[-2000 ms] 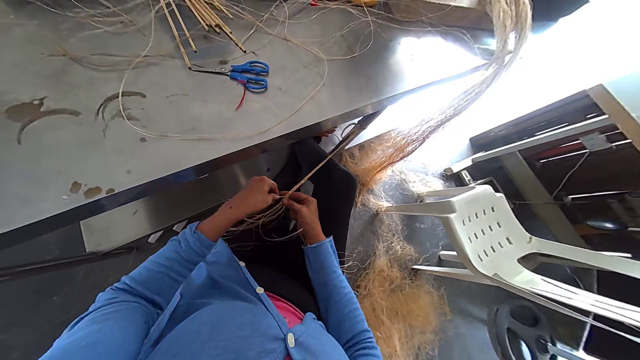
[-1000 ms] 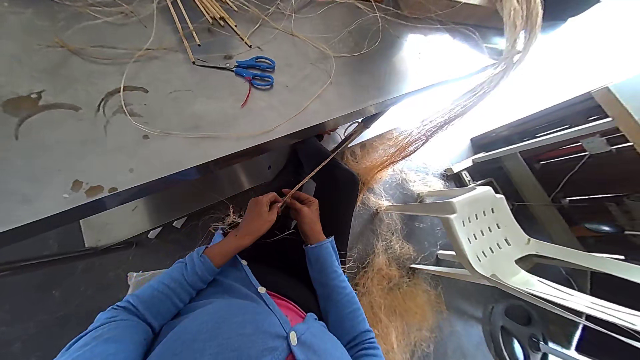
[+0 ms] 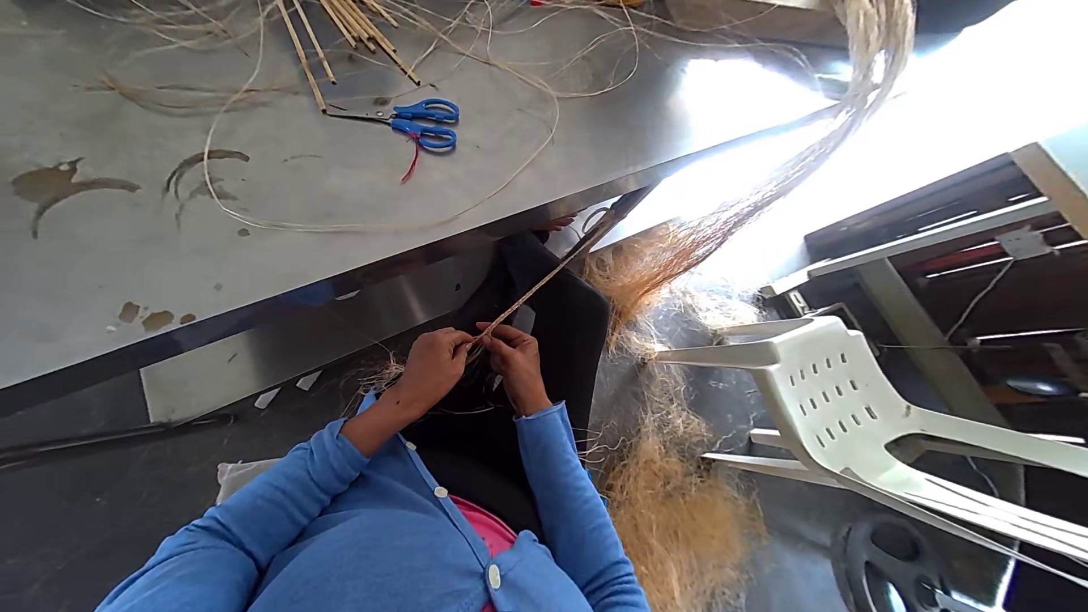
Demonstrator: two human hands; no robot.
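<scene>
A narrow braid of natural plant fibre (image 3: pixel 544 282) runs taut from the table's edge down toward my lap. At its lower end my left hand (image 3: pixel 438 365) pinches the strands between thumb and fingertips. My right hand (image 3: pixel 517 361) grips the same spot from the other side, its fingertips almost touching those of my left. Loose fibre ends (image 3: pixel 387 371) stick out beside and below my hands. How the strands cross between the fingers is too small to tell.
Blue-handled scissors (image 3: pixel 425 125) and thin sticks (image 3: pixel 353 25) lie on the metal table (image 3: pixel 340 191). Long fibres hang over its right end. Tangled fibre (image 3: pixel 680 518) covers the floor beside a white plastic chair (image 3: pixel 829 391). Part of another person's hand (image 3: pixel 561 223) shows under the table edge.
The bundle of loose strands that spread below my hands two seconds ago shows less now. Both hands stay at the lower end of the braid, with small shifts of the fingers.
</scene>
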